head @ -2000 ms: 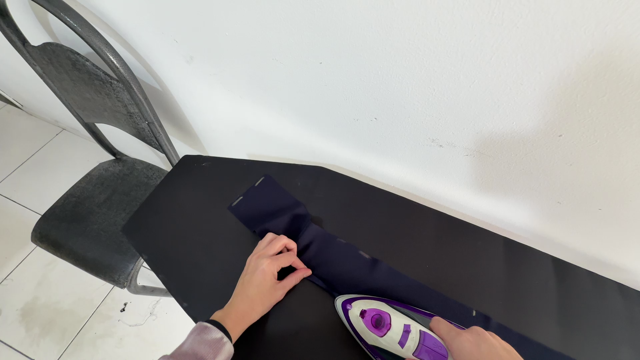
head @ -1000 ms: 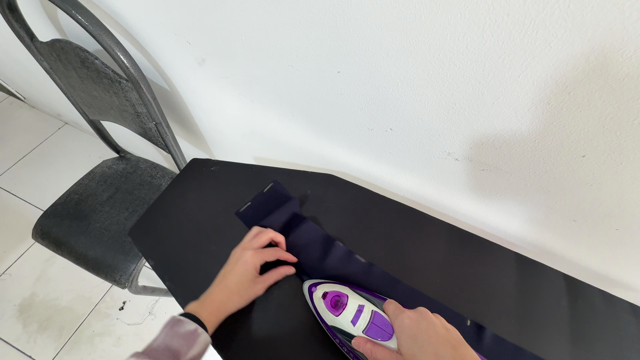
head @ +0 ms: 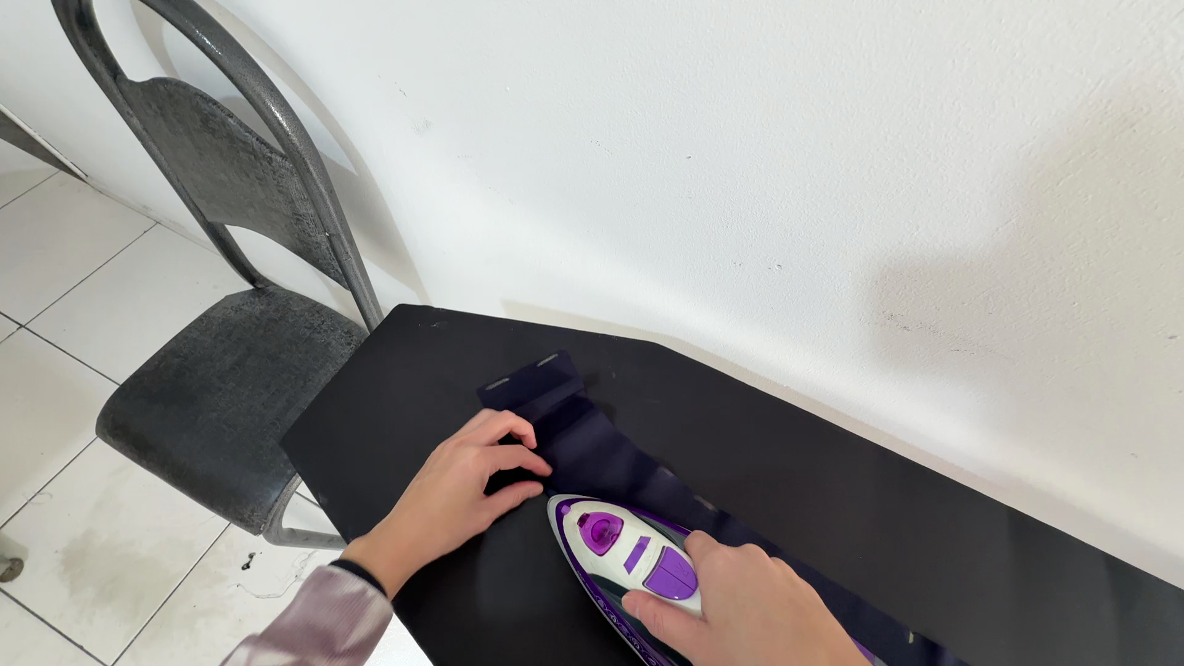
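A long dark navy fabric strip (head: 610, 444) with small light marks lies diagonally on a black ironing board (head: 786, 444). My left hand (head: 462, 481) rests at the strip's near edge, fingers bent and fingertips at the fabric just ahead of the iron's tip; whether they pinch the edge cannot be told. Gripped by its handle in my right hand (head: 758, 601), a white and purple steam iron (head: 629, 555) points up and to the left, along the strip's near edge. The iron and my right hand hide part of the strip.
Left of the board stands a dark metal chair (head: 222, 398) on a white tiled floor (head: 65, 481). A white wall (head: 647, 166) runs behind the board's far edge. At the lower left, a pinkish sleeve (head: 314, 620) and a black band cover my left wrist area.
The iron in my right hand has moved up and left along the strip, close to my left fingertips. My left hand has shifted slightly, its fingers still at the fabric edge.
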